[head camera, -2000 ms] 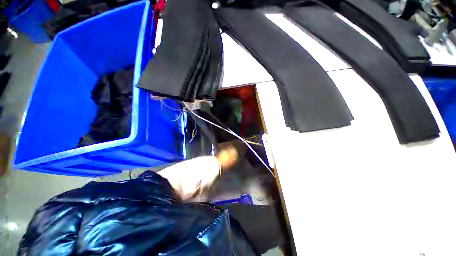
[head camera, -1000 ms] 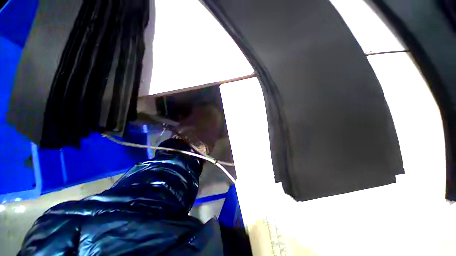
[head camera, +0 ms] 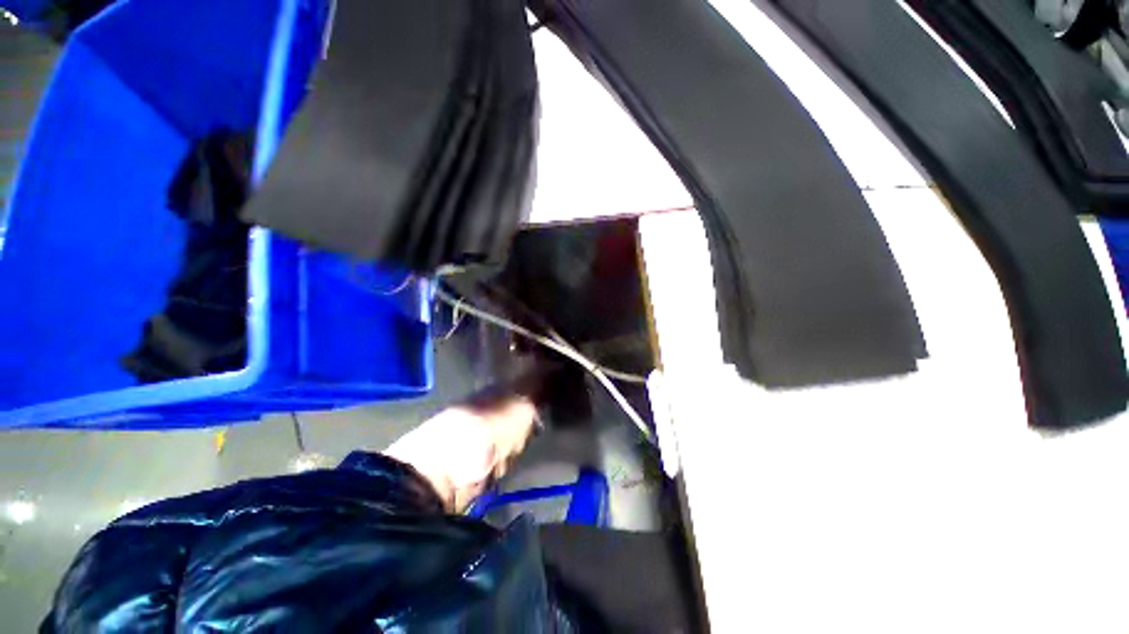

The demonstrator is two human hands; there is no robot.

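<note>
My left hand (head camera: 477, 434) reaches down into the dark gap between the blue bin and the white table. It is blurred and its fingers fade into shadow, so I cannot tell whether it holds anything. My right hand is not in view. Curved black strap panels lie in stacks: a fanned stack (head camera: 390, 136) overhangs the table edge above my left hand, a second stack (head camera: 805, 248) lies to its right, and a third (head camera: 1052, 297) lies further right.
A large blue bin (head camera: 254, 334) at the left holds crumpled black fabric (head camera: 204, 291). A pale cord (head camera: 545, 339) crosses the gap to the white table (head camera: 867, 520). A blue frame-like part (head camera: 587, 498) shows low in the gap. More black panels lie at the upper right.
The view swung close over the panels a second ago and has moved back. My left forearm, stretched further into the gap then, now shows bare wrist and hand lower down.
</note>
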